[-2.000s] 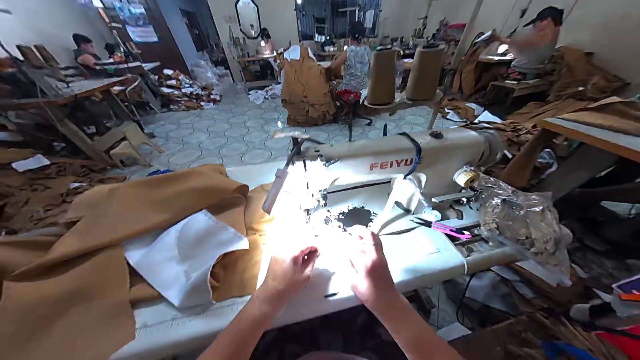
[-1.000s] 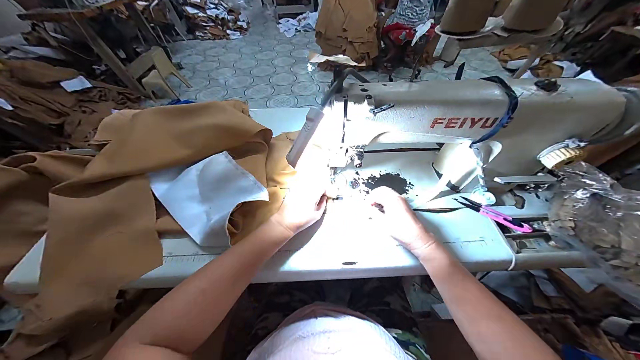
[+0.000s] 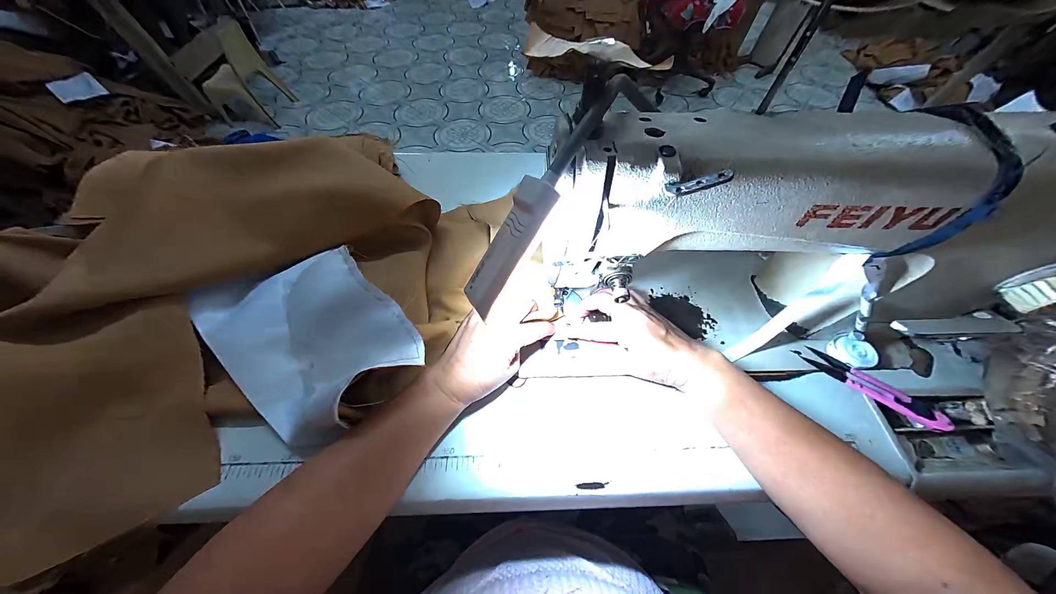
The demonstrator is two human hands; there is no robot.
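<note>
A Feiyu industrial sewing machine (image 3: 742, 181) spans the upper right, its needle area lit by a very bright lamp (image 3: 513, 243). My left hand (image 3: 487, 351) lies just left of the presser foot, fingertips close to it, beside brown fabric. My right hand (image 3: 652, 342) is bent just right of the needle. Glare washes out the fingertips of both, so any grip on something cannot be made out. Brown fabric (image 3: 247, 214) is heaped over the table's left part, with a white cloth piece (image 3: 313, 338) on it. Right of my right hand lie thread snips with pink handles (image 3: 895, 396).
The white sewing table (image 3: 660, 478) has a ruler scale along its front edge. At the right edge is a clear plastic bag (image 3: 1023, 396). A plastic chair (image 3: 227, 70) and brown fabric piles (image 3: 91, 124) stand beyond the table at left.
The view has tilted down and come closer to the machine. Both hands stay near the needle; the right hand now sits closer to the presser foot than two seconds ago.
</note>
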